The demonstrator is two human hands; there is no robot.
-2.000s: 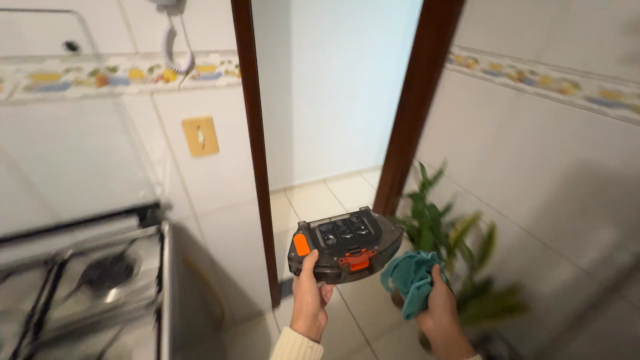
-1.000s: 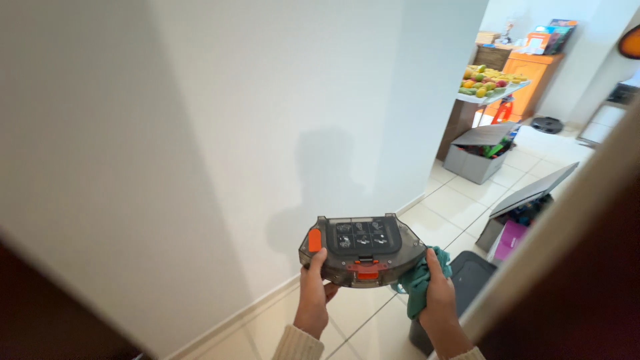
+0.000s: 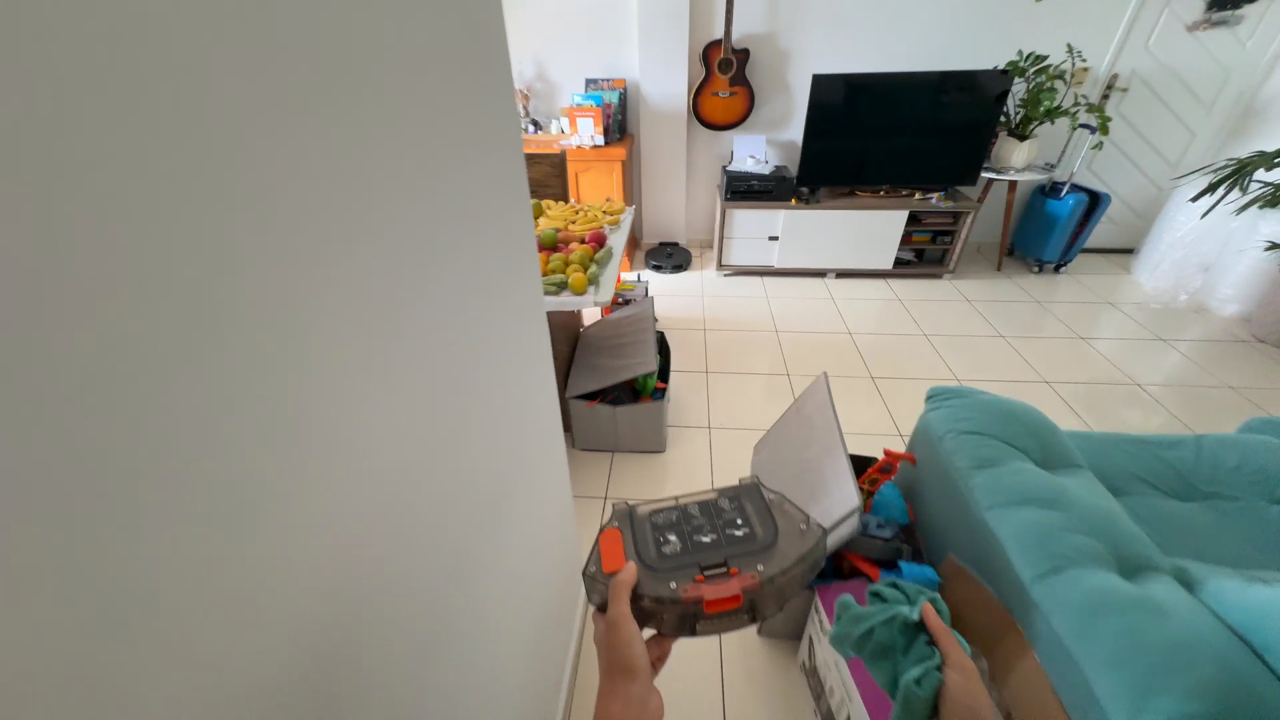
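My left hand [image 3: 628, 650] grips the left end of a smoky translucent plastic robot vacuum dustbin [image 3: 705, 555], thumb on top beside its orange tab. The bin is held roughly level, with a red-orange latch on the side facing me. To its right, my right hand [image 3: 957, 665] holds a crumpled teal cloth [image 3: 893, 640], apart from the bin. A round black robot vacuum [image 3: 668, 258] sits on the floor at the far wall, left of the TV stand.
A white wall [image 3: 300, 360] fills the left side. A teal sofa [image 3: 1060, 540] stands at the right, beside a grey toy box with a raised lid [image 3: 805, 450] and a cardboard box [image 3: 1000, 630]. Farther off are another grey box [image 3: 620, 425], a fruit table [image 3: 615, 255] and a TV stand [image 3: 840, 235].
The view has moved from the kitchen through a doorway to the living room. The cloth in my right hand, against the bin one second ago, is now apart from it.
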